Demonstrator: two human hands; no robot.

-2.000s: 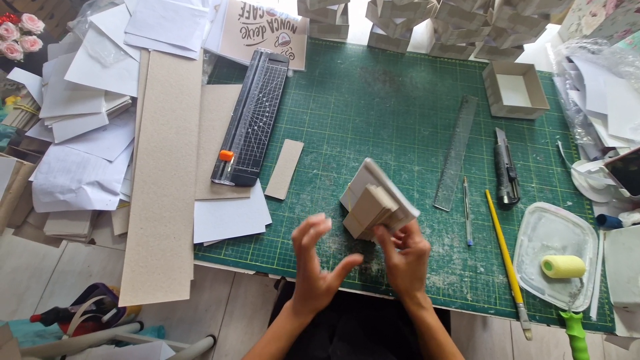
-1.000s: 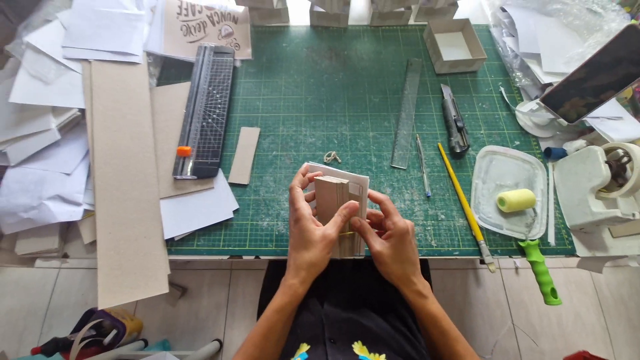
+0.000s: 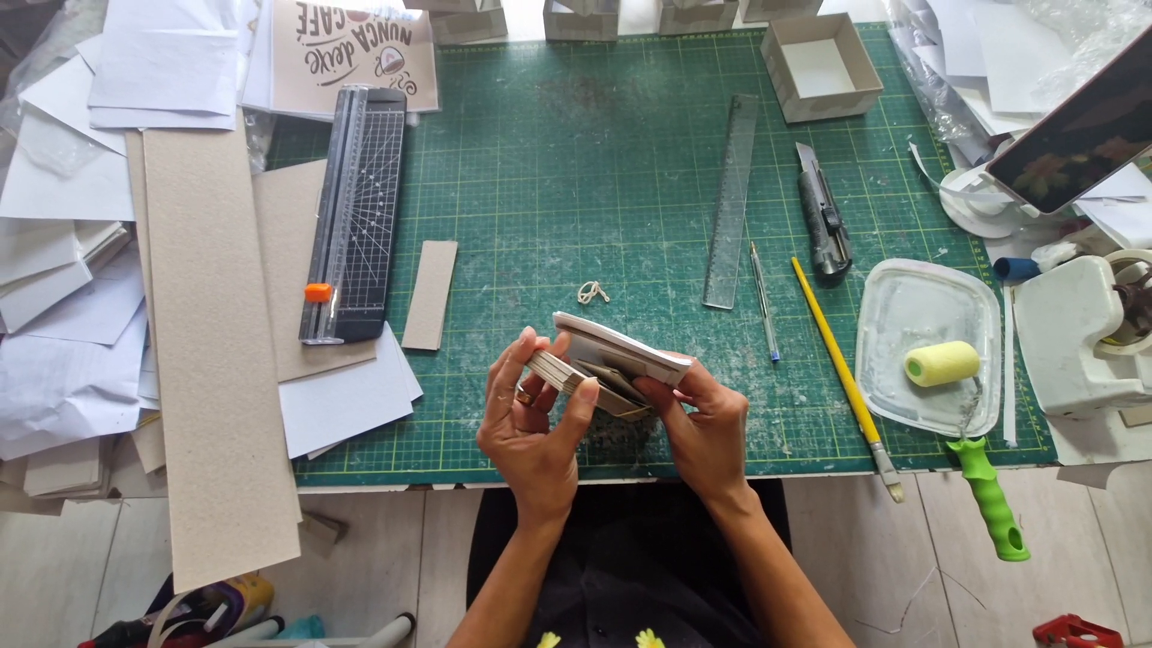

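Note:
Near the front edge of the green cutting mat (image 3: 576,198), my left hand (image 3: 538,423) grips a stack of small chipboard pieces (image 3: 560,371) between thumb and fingers. My right hand (image 3: 697,418) holds a stack of white-faced cards or boards (image 3: 621,346), tilted above the chipboard. The two stacks spread apart at the far side and come close together near my right thumb, where a thin yellowish band shows at the lower edge. A small tangle of cream string (image 3: 592,292) lies on the mat just beyond my hands.
Left: paper trimmer (image 3: 355,216), long chipboard sheets (image 3: 211,342), small chipboard strip (image 3: 430,295). Right: clear ruler (image 3: 730,202), pen (image 3: 764,301), utility knife (image 3: 823,211), yellow-handled brush (image 3: 837,351), plastic lid (image 3: 931,297) with a green-handled foam roller (image 3: 942,364), tape dispenser (image 3: 1080,342). An open chipboard box (image 3: 823,67) sits at the back.
Both hands now hold the stacks, which were upright against each other one second ago and have since been tilted and spread. The string came into sight on the mat after the first frame.

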